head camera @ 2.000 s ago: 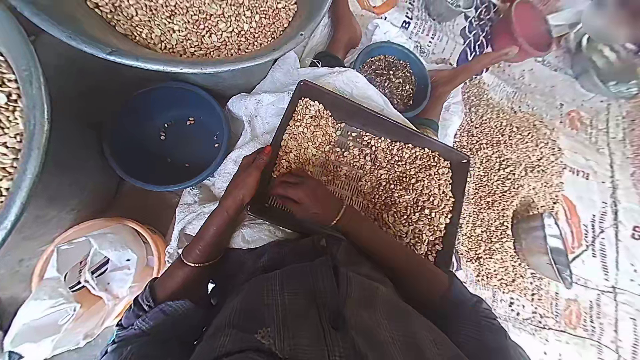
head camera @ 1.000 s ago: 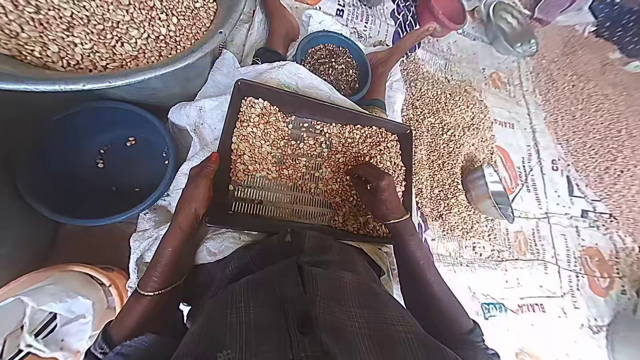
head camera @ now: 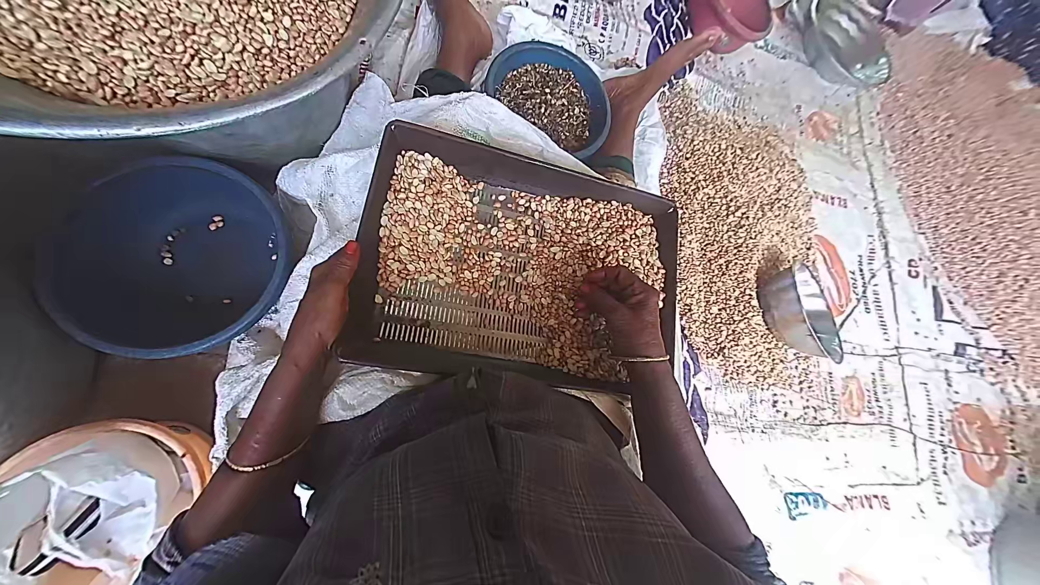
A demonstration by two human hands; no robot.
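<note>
A dark rectangular sieve tray [head camera: 669, 244] with a slotted metal bottom lies tilted across my lap on a white woven sack [head camera: 341, 154]. Light brown seeds or beans [head camera: 431, 219] cover most of it; bare slots show at its lower left. My left hand [head camera: 327, 296] grips the tray's left edge. Over the beans at the tray's right side is my right hand [head camera: 621, 305], its fingertips bent together; whether a bean is between them cannot be told. A blue plastic basin [head camera: 106, 268] with a few beans in it stands to the left.
A large metal tub [head camera: 244, 118] full of beans stands at the upper left. A small blue bowl [head camera: 493, 69] of dark bits sits beyond the tray by bare feet. Right, a bean heap [head camera: 731, 227] and a metal bowl [head camera: 800, 313] lie on printed sacking. An orange-rimmed container [head camera: 191, 447] is lower left.
My right hand has moved from the tray's left part to its right side. Beans that lay farther left have shifted, and bare slots now show at the lower left. The view has swung rightward.
</note>
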